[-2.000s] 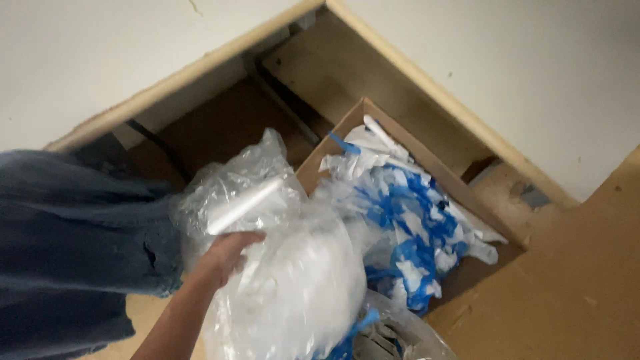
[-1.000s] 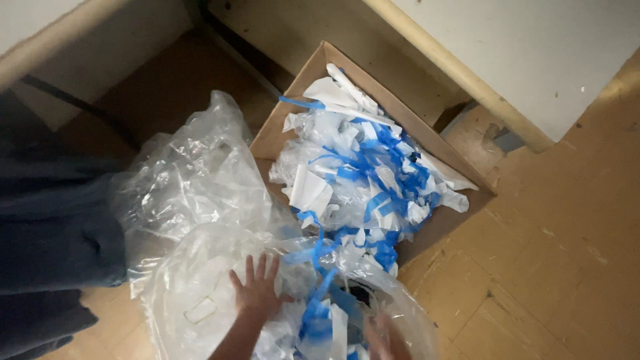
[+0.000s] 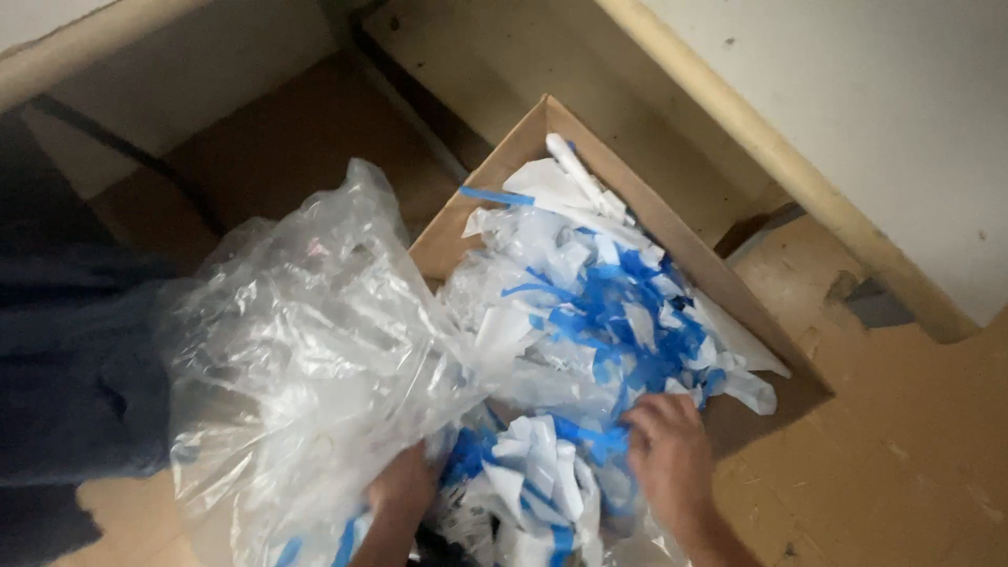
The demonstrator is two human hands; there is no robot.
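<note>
A large clear plastic bag spreads over the left and middle, with white and blue scraps showing at its lower part. My left hand is at the bag's edge, its fingers partly hidden by the plastic. My right hand, fingers curled, touches blue and white scraps at the right; whether it grips any is unclear. Behind the hands, a cardboard box holds crumpled white sheets, clear film and blue plastic strips. More white scraps lie between my hands.
Pale tabletops with light edges frame the upper left and upper right. Dark metal bars run beneath them. Dark blue cloth is at the left, and the brown floor at the right bears marks.
My right hand, blurred low in view one second ago, is now up at the box's near side. My left hand, spread on the bag then, is now at its edge. More scraps show between them.
</note>
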